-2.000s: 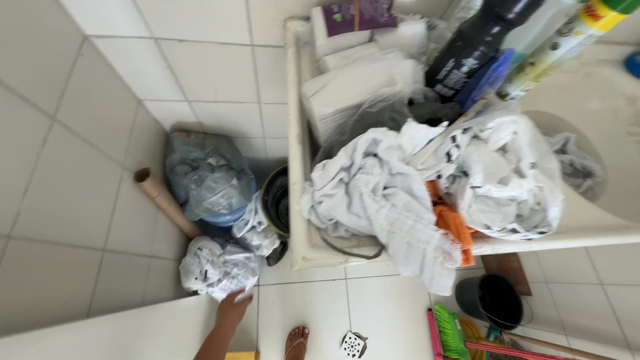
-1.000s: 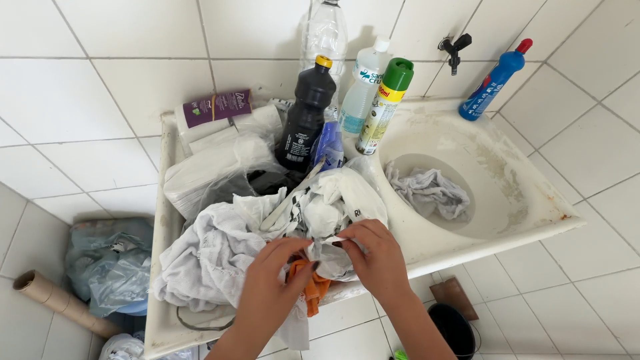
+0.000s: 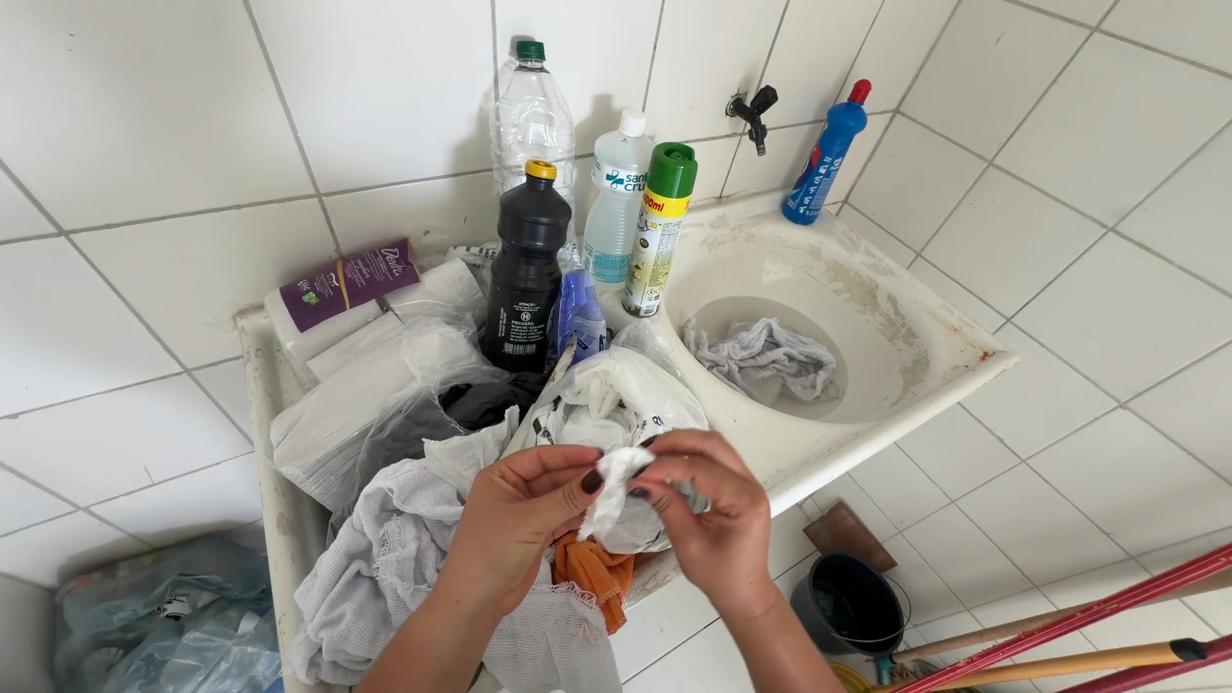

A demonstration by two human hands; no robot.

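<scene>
Between my left hand (image 3: 534,515) and my right hand (image 3: 707,505), both with fingertips closed on it, is a small crumpled piece of white plastic (image 3: 611,496), perhaps part of a bag. Just behind my hands a white plastic bag with black print (image 3: 616,385) lies on the sink unit. A grey-white cloth (image 3: 385,558) hangs over the front edge by my left wrist. An orange cloth (image 3: 595,577) hangs below my fingers. Another wet cloth (image 3: 770,358) lies in water in the basin (image 3: 866,298).
Stacked paper napkins (image 3: 361,404), a black bottle (image 3: 525,269), a clear bottle (image 3: 616,202), a spray can (image 3: 659,231) and a blue bottle (image 3: 828,154) stand around the sink beneath the tap (image 3: 754,114). On the floor are a black bucket (image 3: 847,602), broom handles (image 3: 1088,616) and bagged items (image 3: 173,616).
Two seconds ago one hand reached low toward a white bag on the floor. Both hands are now raised at the sink, holding white plastic. The view has swung round to the sink.
</scene>
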